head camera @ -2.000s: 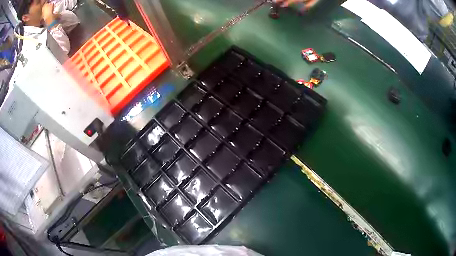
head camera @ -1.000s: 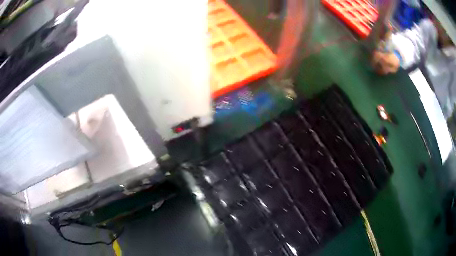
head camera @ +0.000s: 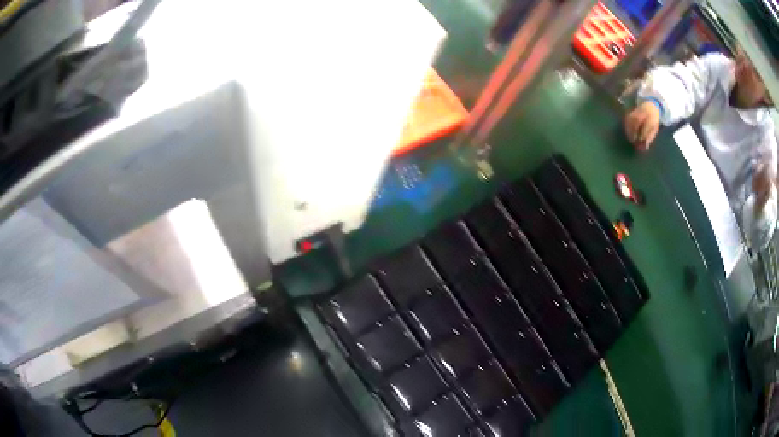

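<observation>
Neither of my hands is in view. A large glossy black blister tray [head camera: 487,299] with a grid of square pockets lies nearest in front of me on the green bench top [head camera: 683,341]. Its pockets look empty. Its lower edge is cut off by the bottom of the picture. Small red and orange assemblies [head camera: 626,187] lie on the bench beyond the tray's right end.
A large pale machine [head camera: 333,111] with a red switch [head camera: 306,246] stands left of the tray. Behind are an orange tray [head camera: 429,111] and a red gridded tray [head camera: 603,38]. A coworker in a pale smock [head camera: 696,90] reaches over the bench at upper right, beside white paper [head camera: 711,201].
The view has swung left, so the machine fills more of the picture and the black tray appears further right and lower. The coworker at the right now shows more fully.
</observation>
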